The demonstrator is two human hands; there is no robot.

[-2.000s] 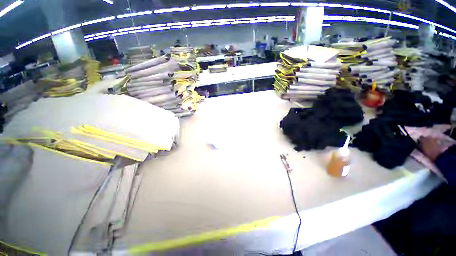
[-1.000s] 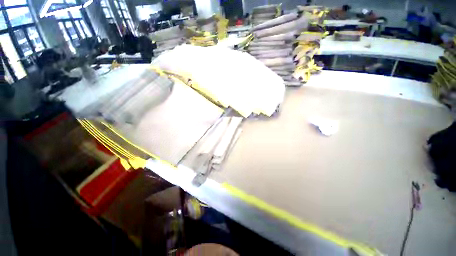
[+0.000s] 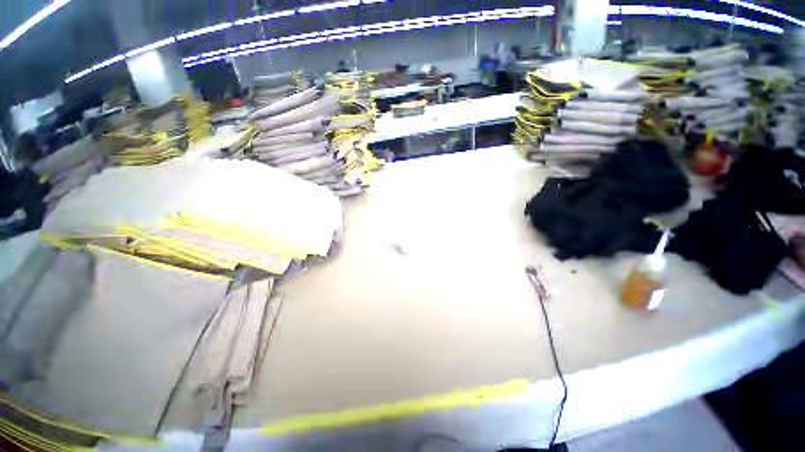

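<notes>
Neither of my hands is in view. Nearest in front of me, a bundle of pale strips with grey tails (image 3: pixel 234 353) lies at the bench's front left. Beside it is a wide beige panel (image 3: pixel 132 318), and behind it large pale panels with yellow edges (image 3: pixel 203 199) lie in a pile. A thin dark corded tool with a small reddish end (image 3: pixel 538 282) lies right of centre, its cord hanging over the front edge. A bottle of orange liquid with a white nozzle (image 3: pixel 644 284) stands further right. A tiny, unclear item (image 3: pixel 399 250) lies mid-bench.
Black fabric heaps (image 3: pixel 609 203) lie at the right, with a red item (image 3: pixel 709 159) behind. Folded yellow-edged stacks stand at the back left (image 3: pixel 296 132) and back right (image 3: pixel 591 119). Yellow tape (image 3: pixel 397 408) runs along the bench's front edge. Pinkish material shows at the right rim.
The view swings left, showing cartons beside the bench, then back right. The dark-sleeved hand at the right rim two seconds ago is no longer clearly visible. The bench items appear otherwise unmoved.
</notes>
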